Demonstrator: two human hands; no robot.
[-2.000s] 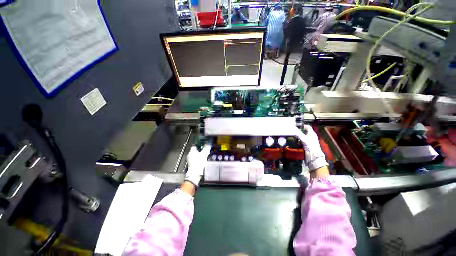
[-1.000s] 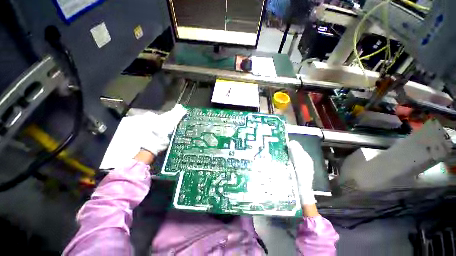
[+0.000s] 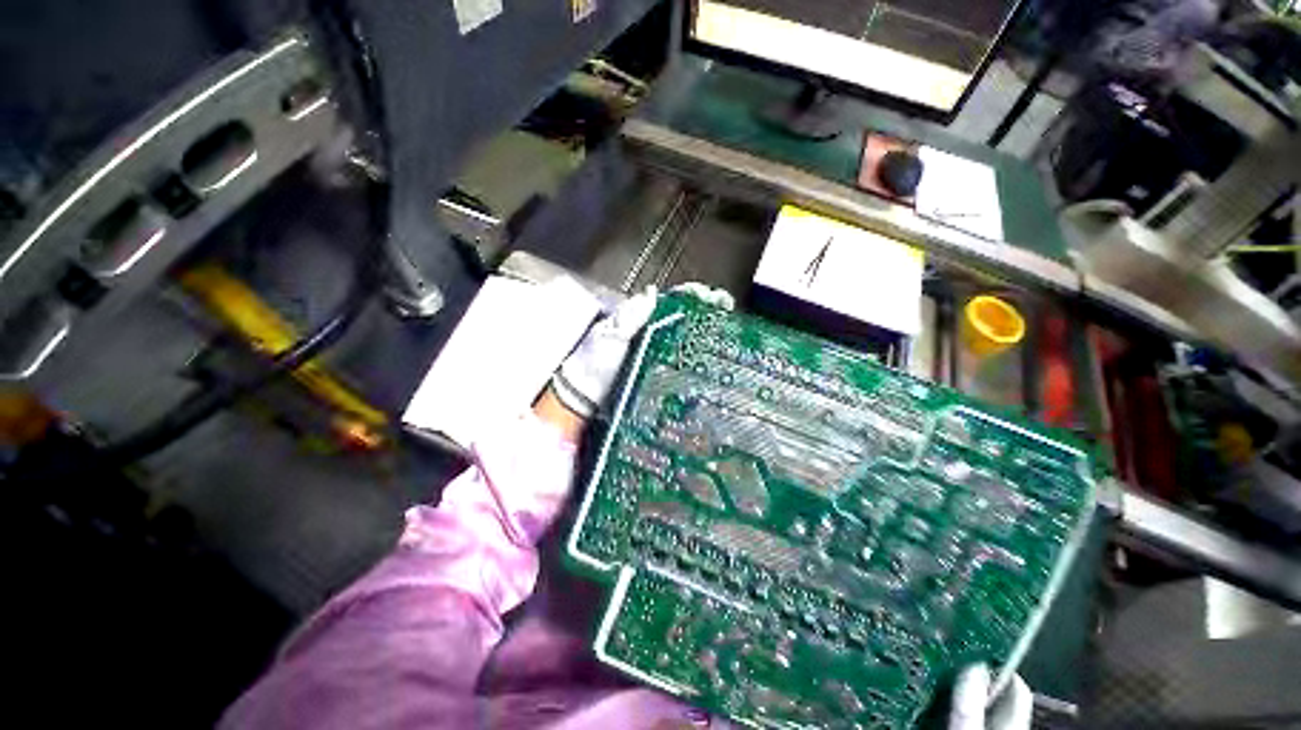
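A green printed circuit board (image 3: 828, 521) is held up close in front of me, tilted, with its solder side facing me and its stepped corner at the lower left. My left hand (image 3: 616, 347), in a white knit glove, grips its upper left edge and corner. My right hand (image 3: 989, 702), also white-gloved, shows only as fingertips on the board's lower right edge, cut off by the bottom of the picture. The component side is hidden.
A white paper sheet (image 3: 502, 357) lies left of the board. Behind it are a white stack with a yellow edge (image 3: 839, 271), a yellow ring (image 3: 995, 322), a conveyor rail (image 3: 1199, 549), a mouse (image 3: 899, 173) and a monitor (image 3: 856, 46). A grey machine stands at left.
The board has been lifted from the rails and turned solder side up, then brought closer and tilted clockwise. The view has turned, and my right hand is now mostly out of the picture.
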